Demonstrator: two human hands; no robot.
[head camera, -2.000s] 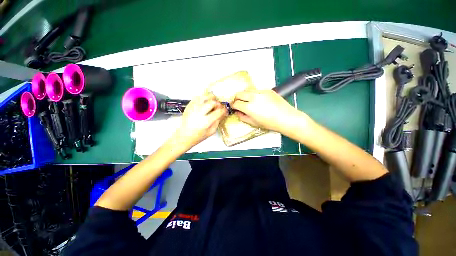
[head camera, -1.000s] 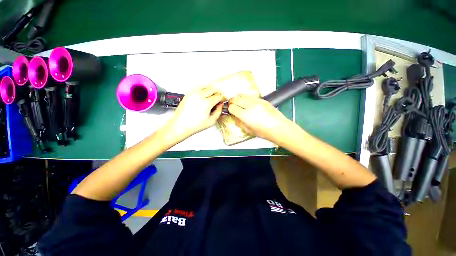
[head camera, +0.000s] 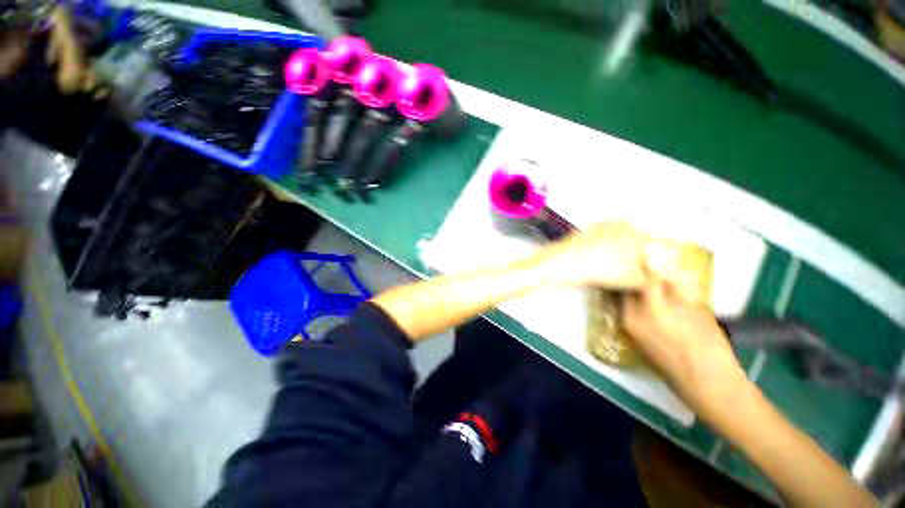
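The hair dryer head with a magenta ring (head camera: 517, 190) lies on the white work sheet (head camera: 466, 235), its dark handle pointing right toward my hands. My left hand (head camera: 607, 255) is over the handle's end, fingers bent and blurred. My right hand (head camera: 667, 316) meets it over the yellow-tan pad (head camera: 692, 270). What the fingertips hold is hidden and blurred. The dark grey handle sleeve (head camera: 764, 333) lies to the right of my right hand, with the cord (head camera: 843, 371) beyond it.
Several dryer heads with magenta rings (head camera: 422, 92) stand at the left. A blue parts bin (head camera: 260, 157) with black parts is beside them. A blue stool (head camera: 266, 301) is on the floor. A white rail (head camera: 615, 184) runs behind the sheet. At the far upper left a person's hand (head camera: 69, 55) shows.
The view has swung left and tilted, bringing the bin and stool further in and the cord tray mostly out. My hands remain together over the pad.
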